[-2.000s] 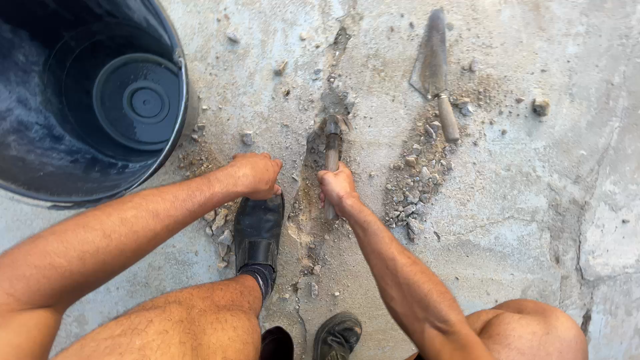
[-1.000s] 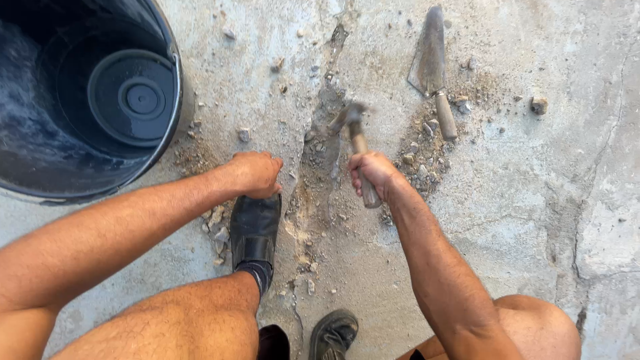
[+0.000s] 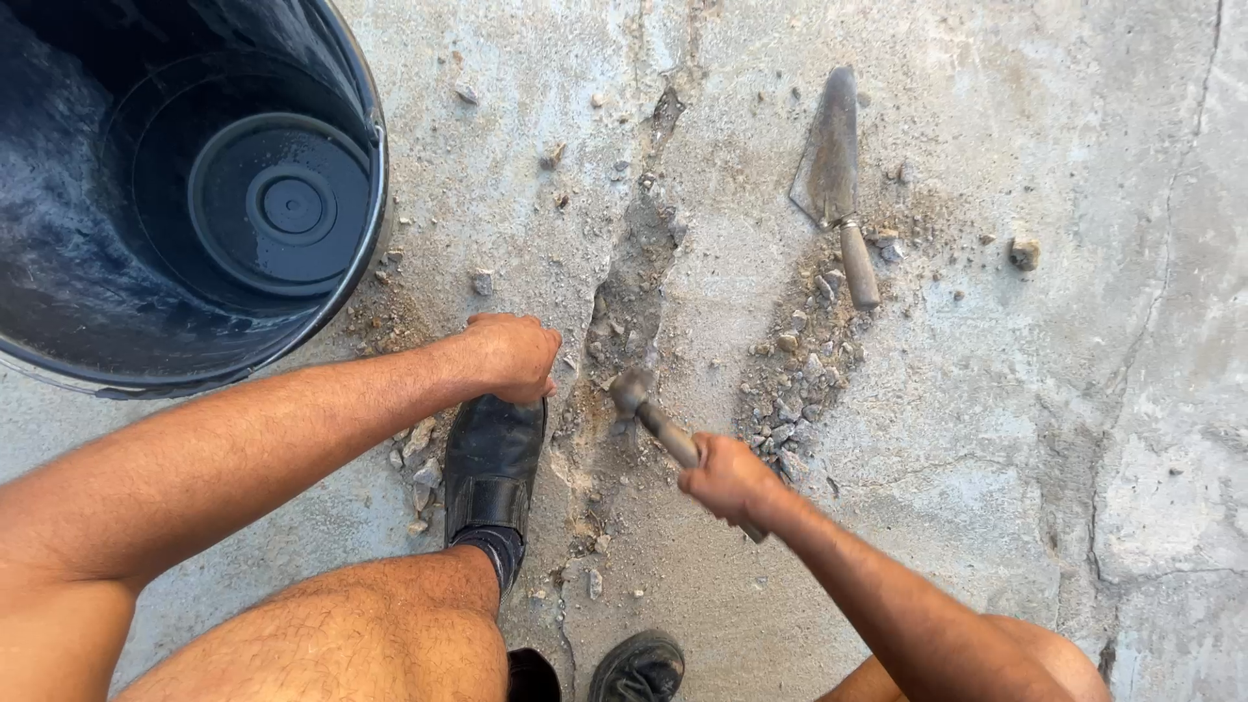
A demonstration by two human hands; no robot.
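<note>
My right hand [image 3: 731, 480] is closed around the wooden handle of a hammer [image 3: 671, 432]. The hammer's head, slightly blurred, is over the lower part of a broken-out crack [image 3: 629, 302] in the concrete floor. Loose grit and stone chips lie in the crack. My left hand [image 3: 512, 358] rests by the toe of a black shoe [image 3: 495, 439], just left of the crack, its fingers curled; whether it holds anything is hidden. A pointing trowel [image 3: 831, 156] with a wooden handle lies on the floor to the upper right, its handle beside a strip of rubble [image 3: 795, 390].
A large dark bucket [image 3: 375, 205] with a wire handle stands at the upper left, a little water in its bottom. More rubble [image 3: 390, 312] lies beside it. A loose stone [image 3: 1025, 254] sits right of the trowel. Another crack [image 3: 1097, 507] runs down the right side. A second shoe [image 3: 639, 668] is at the bottom.
The hammer has moved down along the crack, toward me, and its handle now slants to the lower right. My left hand has stayed by the shoe.
</note>
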